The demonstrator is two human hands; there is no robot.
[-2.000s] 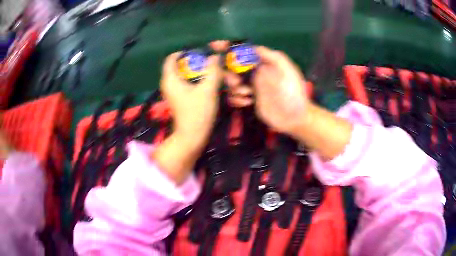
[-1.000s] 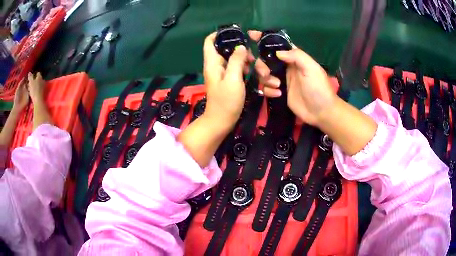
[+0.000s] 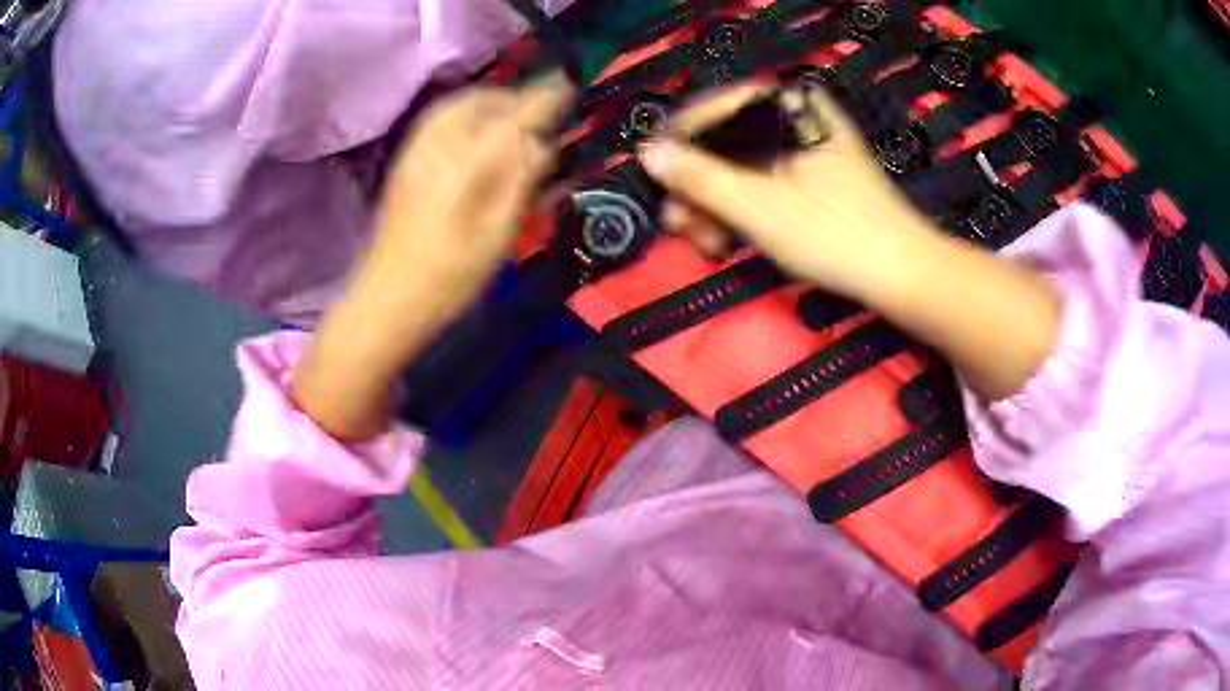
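My left hand (image 3: 465,189) is blurred at the left edge of the red tray (image 3: 917,520), with its fingers curled near a dark strap; whether it holds anything is unclear. My right hand (image 3: 836,209) is over the tray, thumb and fingers bent around a dark area that may be a watch; its grip cannot be told. A black smartwatch (image 3: 607,227) with a pale ring on its case back shows between my hands. More watches lie face down in the tray, one at the upper right (image 3: 951,61). Black straps with holes (image 3: 809,378) lie across its near part.
A person in a pink smock (image 3: 243,135) is close at the upper left. Another red tray (image 3: 573,452) is below, beside a blue thing (image 3: 472,371). Boxes (image 3: 41,297) and a blue frame stand at the far left. The floor has a yellow line (image 3: 443,502).
The view has swung left and down. My hands have come apart and down from above the bench to the tray. The two watches held up with dark displays no longer show there.
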